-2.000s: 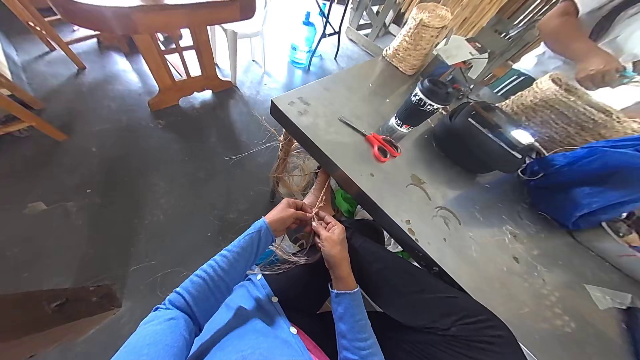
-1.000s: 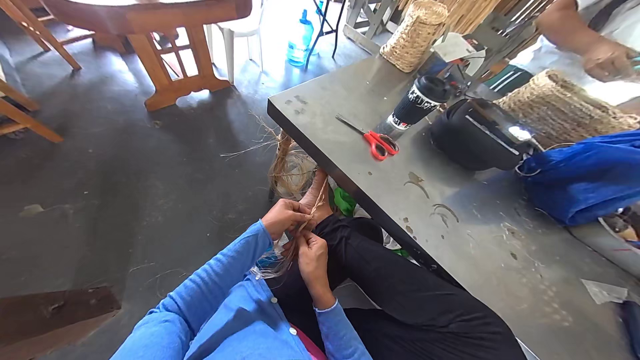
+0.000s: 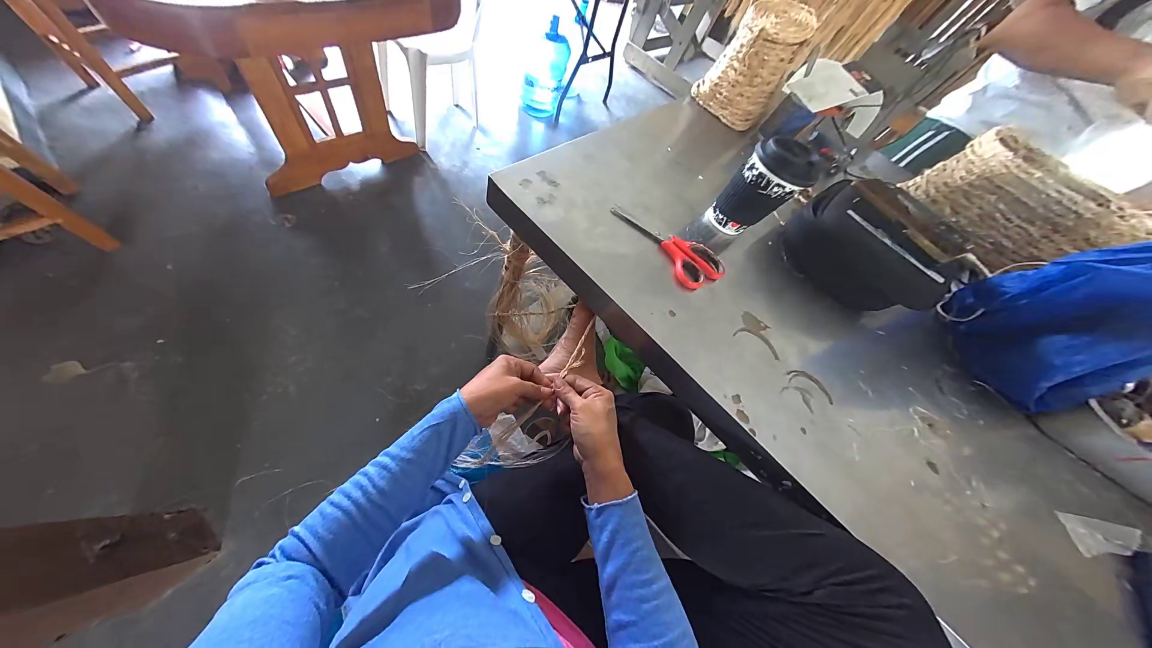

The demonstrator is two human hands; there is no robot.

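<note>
Thin tan plant fibres, partly twisted into a cord (image 3: 576,355), run from my fingers up toward my bare foot (image 3: 569,346). My left hand (image 3: 508,389) pinches the fibres at the near end of the cord. Right beside it, fingertips almost touching, my right hand (image 3: 587,418) pinches the same fibres. Loose strands hang below both hands over my lap. Behind the foot, by the table's corner, is a bundle of loose fibres (image 3: 517,297). Whether the cord is fastened at the foot cannot be told.
On the grey table (image 3: 621,180) lie red-handled scissors (image 3: 688,261), near a lidded black cup (image 3: 760,184). Farther off are a woven basket (image 3: 756,63), a black case (image 3: 868,247), a second woven piece (image 3: 1026,193) and a blue bag (image 3: 1053,324). A person's arm (image 3: 1062,40) reaches in at top right.
My right hand, lower and apart from the left one a second ago, has come back up beside it at the fibres. The other person's arm has shifted toward the right edge.
</note>
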